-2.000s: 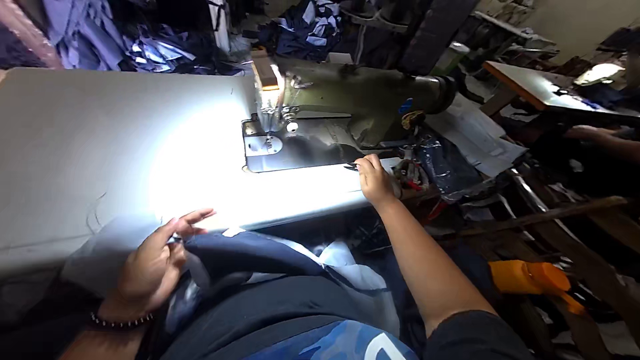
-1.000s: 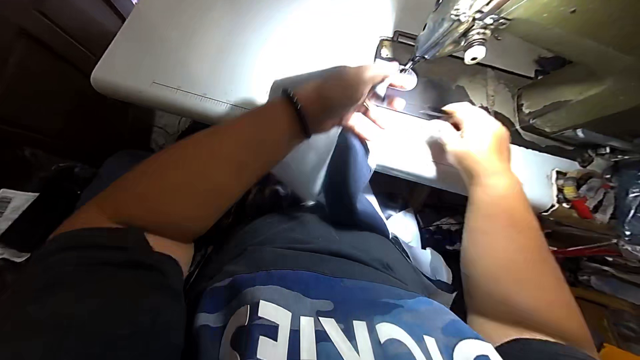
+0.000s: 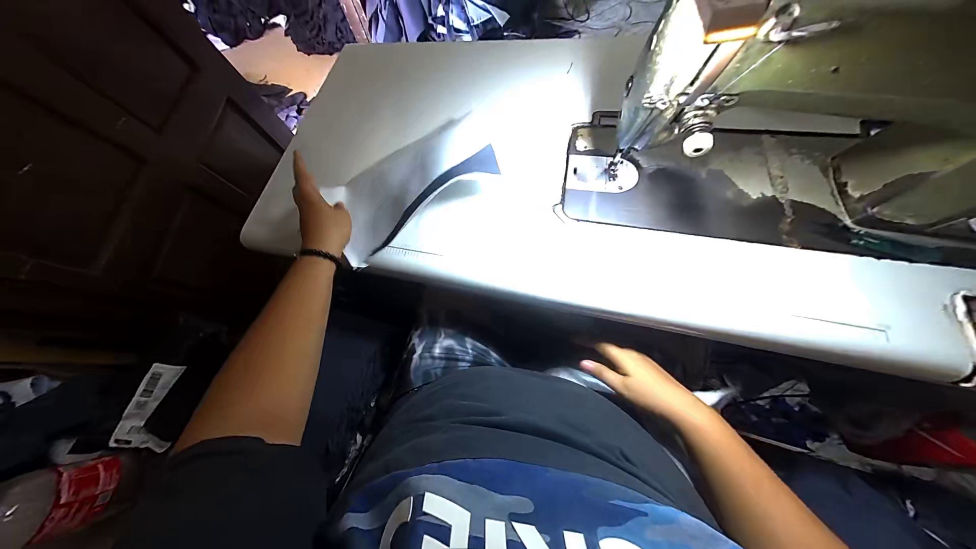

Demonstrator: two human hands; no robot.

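A light grey and dark fabric piece [image 3: 412, 187] lies on the white sewing table [image 3: 534, 259], left of the industrial sewing machine [image 3: 686, 114]. At the table's left end, my left hand [image 3: 322, 217] rests beside the fabric's left edge, fingers pointing away; whether it grips the cloth cannot be told. My right hand [image 3: 629, 374] is below the table's front edge, above my lap, with fingers apart and nothing seen in it. The presser foot [image 3: 614, 168] stands over the metal needle plate [image 3: 591, 174], with no fabric beneath it.
A dark panelled wooden door [image 3: 130, 137] stands close by on the left. Heaps of dark cloth [image 3: 290, 23] lie behind the table. A bottle with a red label [image 3: 84, 488] is at lower left. More fabric scraps [image 3: 785, 412] lie below the table at right.
My left hand has moved left, away from the needle area. My right hand has moved from near the machine to below the table edge. Fabric now lies on the tabletop at left.
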